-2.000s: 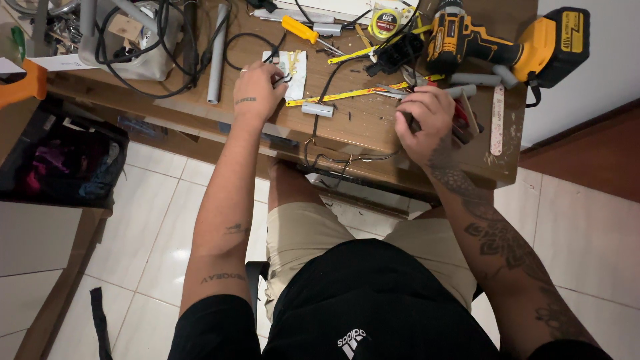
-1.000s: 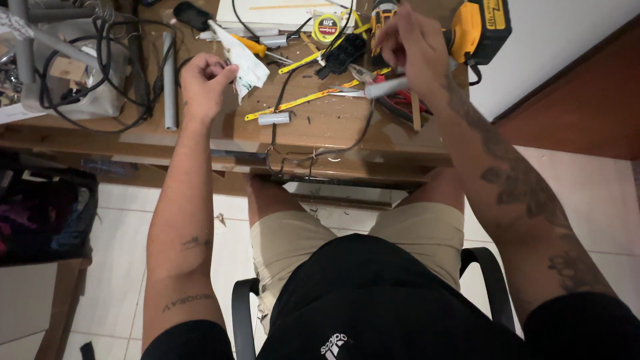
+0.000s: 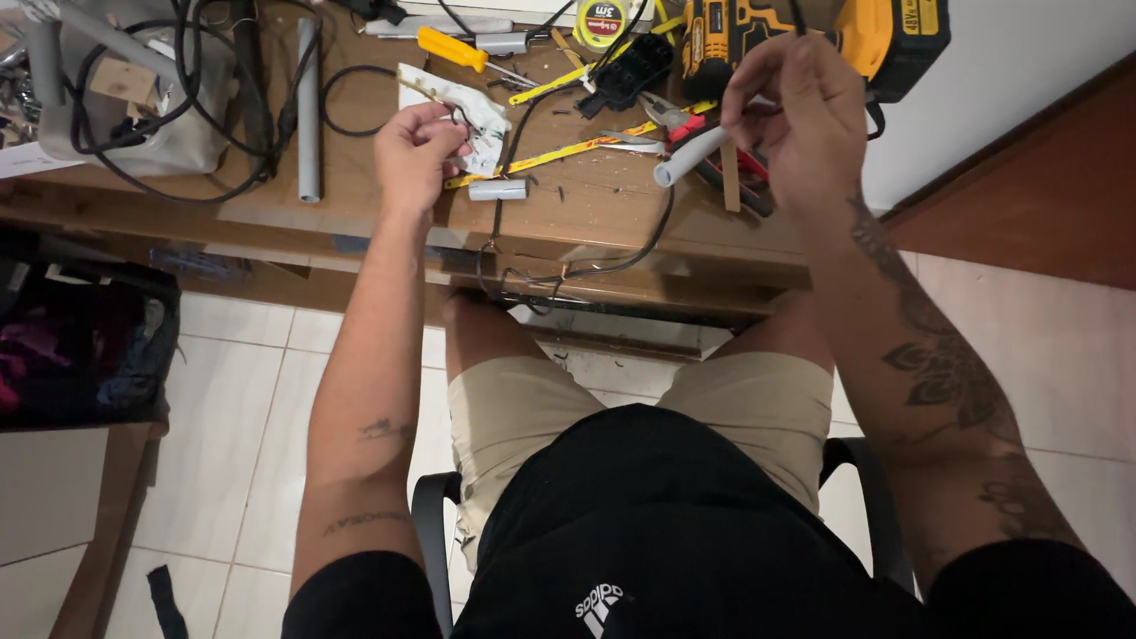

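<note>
My left hand (image 3: 422, 151) pinches a small thin part with a dark, wire-like end, over a creased white packet (image 3: 490, 120) that bears writing. Whether the fingers also hold the packet is unclear. Raised at the right, my right hand (image 3: 803, 120) pinches a black cable (image 3: 798, 14) whose end sticks up past the fingertips. A short grey plastic tube (image 3: 694, 158) slants below these fingers, and a loop of black cable (image 3: 658, 232) rises to its open end. Another short grey tube piece (image 3: 497, 190) lies near the bench's front edge.
The wooden bench (image 3: 586, 213) holds a yellow-handled screwdriver (image 3: 453, 49), tape measure (image 3: 601, 22), yellow hacksaw blade (image 3: 568, 155), black connector block (image 3: 630, 71), red-handled pliers (image 3: 679, 120) and cordless drill (image 3: 737, 40). A long grey tube (image 3: 309, 111) and a plastic bin (image 3: 177, 133) with coiled cable stand left.
The left hand has lowered from lifting the white packet, which was raised a second ago. The right hand has risen from the bench since two seconds ago.
</note>
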